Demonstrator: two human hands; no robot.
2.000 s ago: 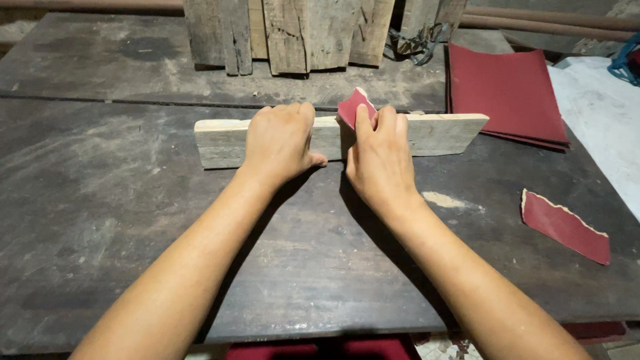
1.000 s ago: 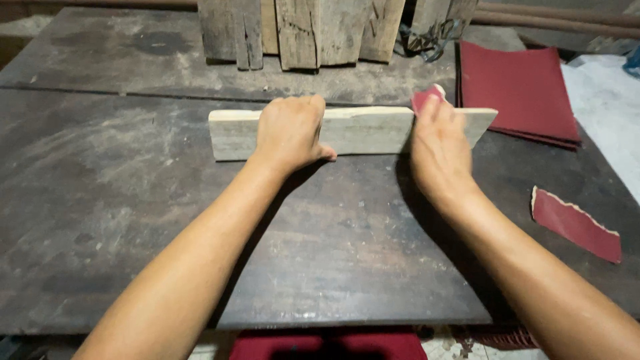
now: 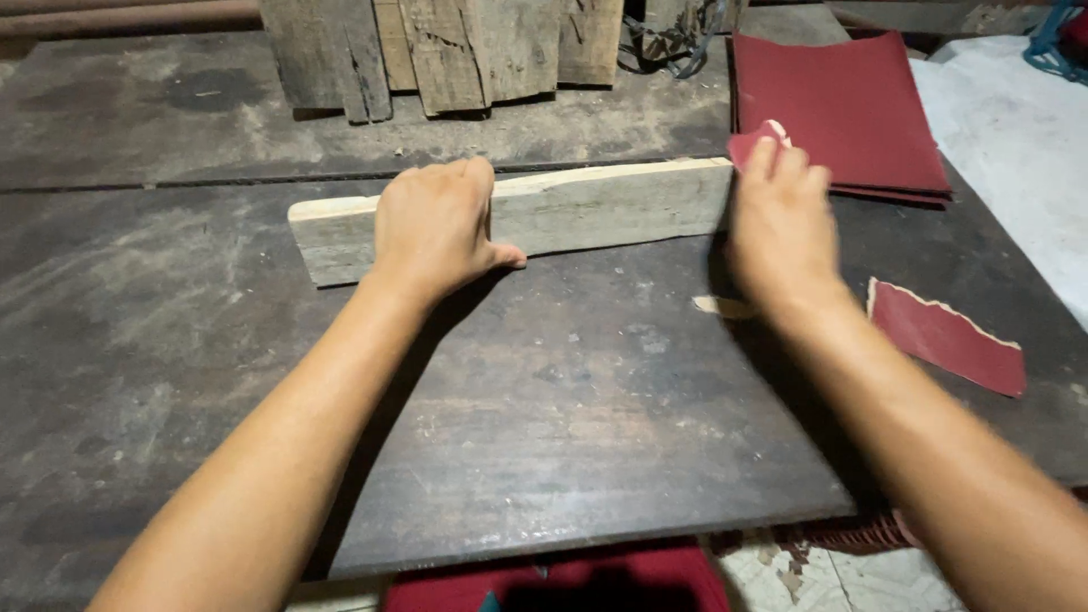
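Note:
A narrow weathered wooden board (image 3: 603, 208) stands on its long edge on a dark wooden table. My left hand (image 3: 438, 225) grips it left of its middle, fingers over the top edge and thumb on the near side. At the board's right end, my right hand (image 3: 782, 217) pinches a folded piece of red sandpaper (image 3: 752, 146) against the top edge; the hand covers that end of the board and is slightly blurred. A torn strip of red sandpaper (image 3: 948, 336) lies on the table to the right of my right hand.
Behind the board, several old wooden planks (image 3: 518, 51) stand at the back of the table (image 3: 544, 425). Red sandpaper sheets (image 3: 841, 110) are stacked at the back right, beside a white cloth or sheet (image 3: 1011, 153). Dark tangled straps or cords (image 3: 680, 55) lie near the planks.
My right hand, with the red sandpaper, has moved right along the board's top edge, from near its middle to its right end. My left hand keeps its grip on the board.

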